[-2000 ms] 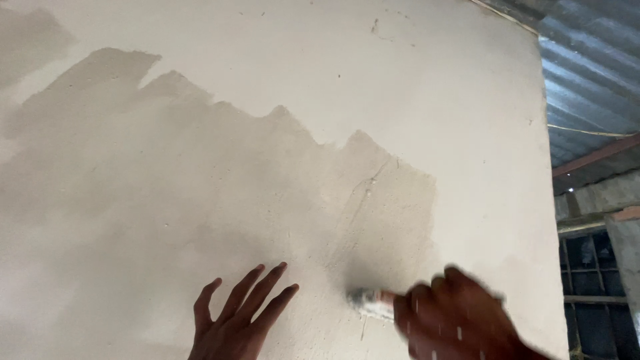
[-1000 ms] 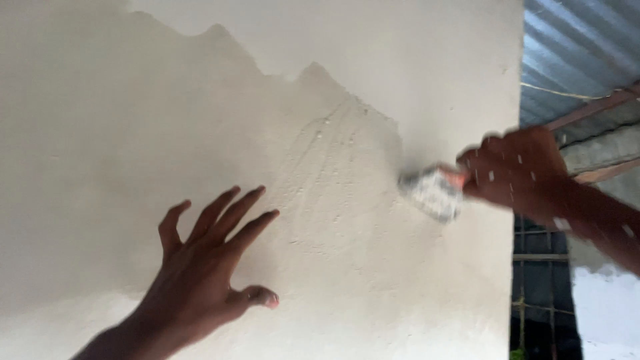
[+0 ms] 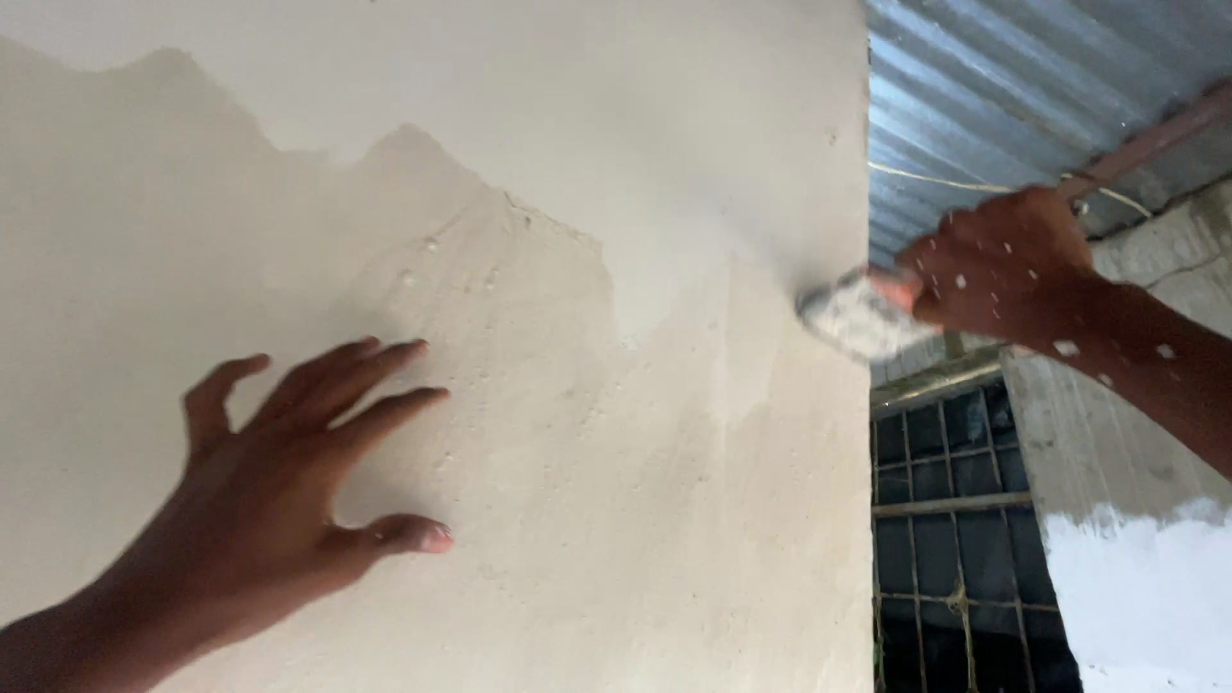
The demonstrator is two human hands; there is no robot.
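A pale plastered wall [image 3: 577, 500] fills most of the head view, with a darker, jagged-edged damp-looking area over its left and middle. Small bumps and drag lines mark the surface near the centre. At the wall's right edge, my right hand [image 3: 1001, 265] grips a paint-caked hand tool [image 3: 861, 318], blurred by motion; it looks like a brush or scraper with an orange-red handle. White specks dot that hand and forearm. My left hand [image 3: 279, 472] is at lower left, fingers spread and holding nothing, in front of the wall; whether its fingertips touch it I cannot tell.
Beyond the wall's right edge is a corrugated metal roof [image 3: 1001, 87] with a reddish beam [image 3: 1165, 140] and a thin cord [image 3: 943, 179]. Below them are a barred window opening [image 3: 953, 529] and a grey wall with a white-painted lower part [image 3: 1145, 597].
My right hand has moved the tool rightward across the wall to its right edge. My left hand stays spread at the left, and more of its forearm shows than two seconds ago.
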